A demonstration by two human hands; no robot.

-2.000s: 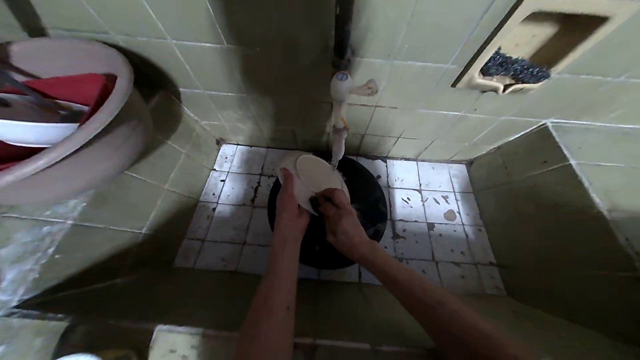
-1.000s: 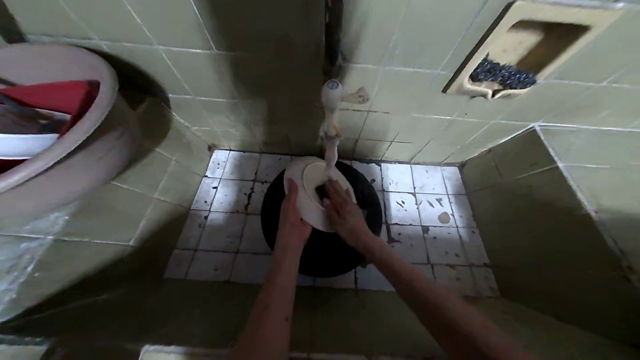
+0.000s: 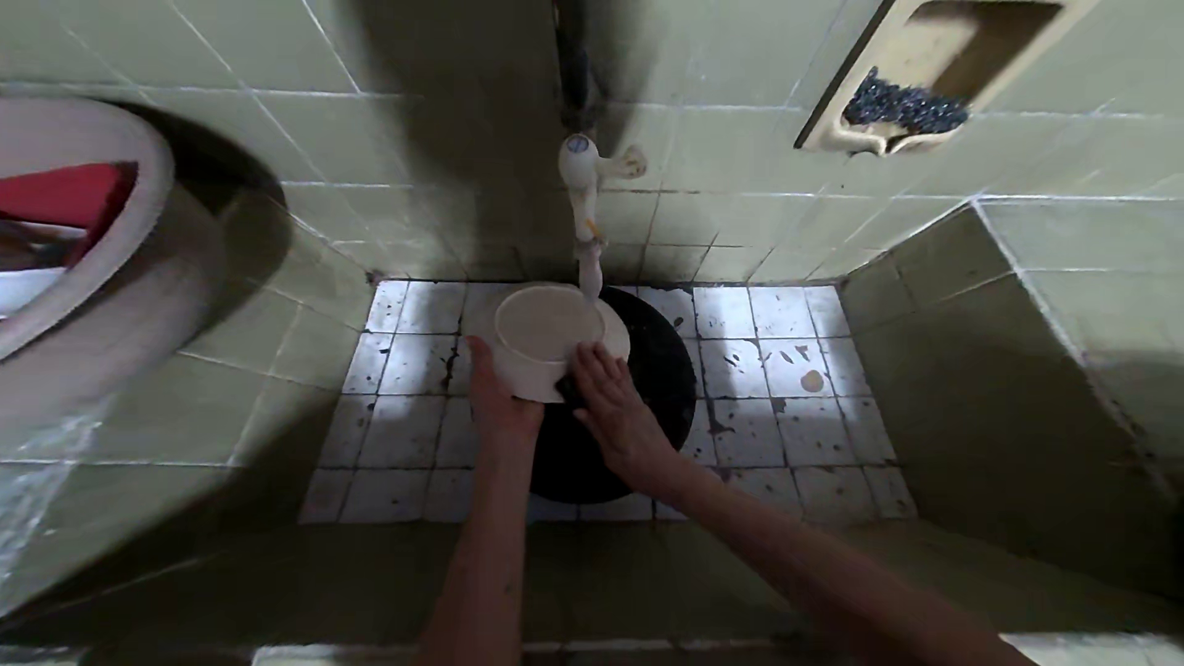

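Observation:
A white plate point(image 3: 546, 324) is held bottom side up under the spout of a pale faucet point(image 3: 583, 190); its raised foot ring shows. My left hand point(image 3: 499, 398) grips the plate's near left edge, thumb on the underside. Against the near right edge my right hand point(image 3: 615, 407) presses a small dark scrubbing pad point(image 3: 569, 390), mostly hidden by the fingers. Below both hands a round black basin point(image 3: 661, 370) stands on the white tiled sink floor; its inside is too dark to make out.
At the left, a pale plastic tub point(image 3: 153, 176) holds a red item and white dishes. A recessed soap dish point(image 3: 994, 69) in the green tiled wall holds a dark metallic scouring pad point(image 3: 902, 106). Tiled sink walls point(image 3: 999, 370) rise at both sides.
The plate has moved left relative to the basin, with my left hand on its edge. My right hand has shifted from the plate's middle to its near right edge.

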